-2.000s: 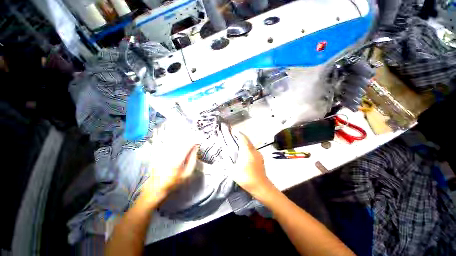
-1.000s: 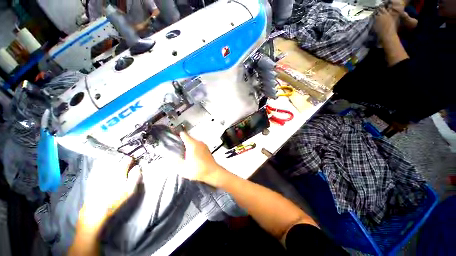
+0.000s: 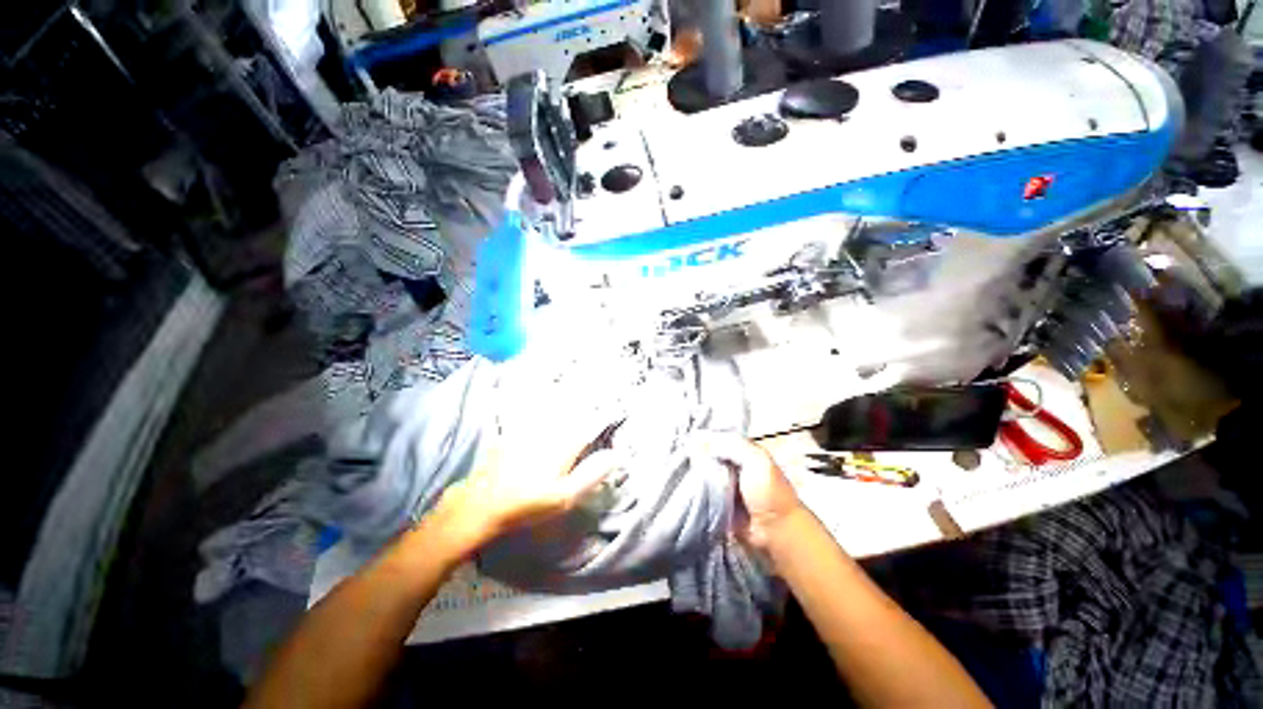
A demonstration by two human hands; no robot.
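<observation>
A light grey garment piece (image 3: 610, 533) lies bunched on the table in front of the white sewing machine (image 3: 831, 153) with its blue JACK band. My left hand (image 3: 520, 485) is on the left part of the cloth, its fingers partly washed out by glare. My right hand (image 3: 762, 492) grips a gathered fold of the cloth on the right, and a loose end hangs at the table's front edge. The cloth reaches up under the left end of the machine head. Glare hides the needle area, beside the upright blue guard (image 3: 500, 294).
A smartphone (image 3: 917, 417), yellow and black thread snips (image 3: 866, 470) and red-handled scissors (image 3: 1039, 427) lie right of the cloth. A striped work pile (image 3: 374, 222) is heaped left of and behind the machine. Plaid garments (image 3: 1136, 596) are at lower right. Thread cones (image 3: 706, 49) stand behind.
The view swung right, then back left. The other person's hands and the blue crate have left the picture. My right hand has moved from near the needle area toward the table's front, holding gathered cloth.
</observation>
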